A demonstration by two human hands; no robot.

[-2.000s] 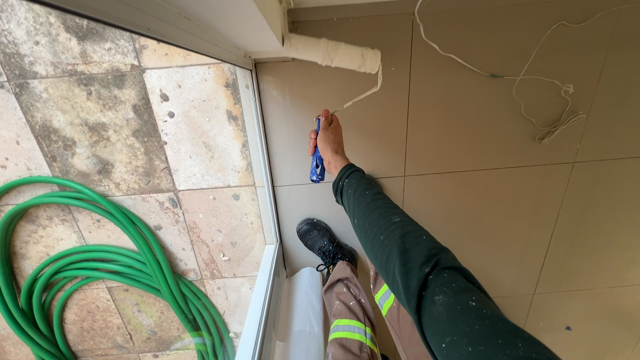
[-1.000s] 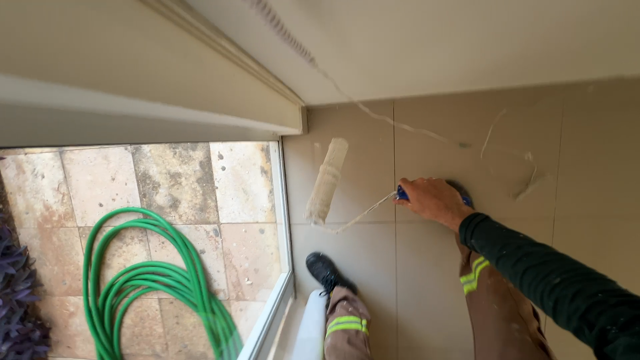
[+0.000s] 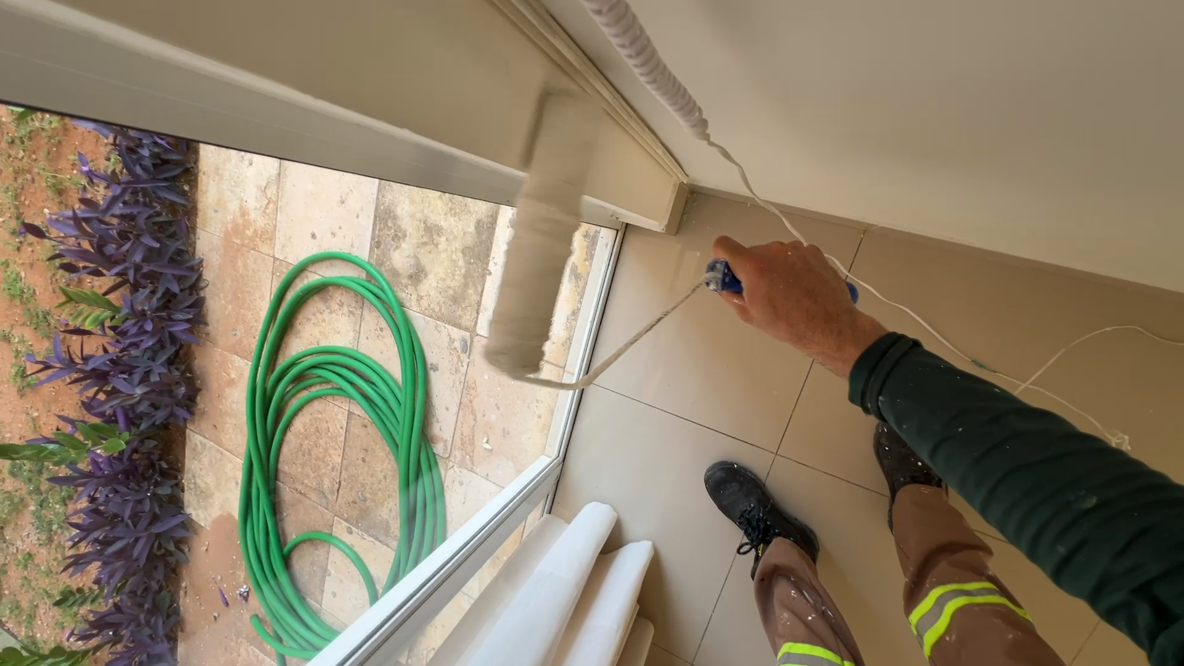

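My right hand (image 3: 800, 294), in a dark green sleeve, is closed around the blue handle of a paint roller. From the handle a paint-coated wire frame bends left to the roller cover (image 3: 536, 250), which is cream-coloured and blurred. The cover appears over the glass and the lower part of the beige wall panel (image 3: 435, 83); whether it touches the panel cannot be told. My left hand is out of view.
A white coiled cord (image 3: 652, 69) hangs by the white wall (image 3: 888, 102), its thin end trailing over the floor tiles (image 3: 684, 370). White rolled sheets (image 3: 555, 592) stand beside the glass door frame (image 3: 481, 527). Outside lie a green hose (image 3: 268, 416) and purple plants (image 3: 129, 388).
The paint roller, held low over the floor tiles one second ago, has risen to the beige panel beside the glass. The view has shifted, showing more of the wall and the plants outside.
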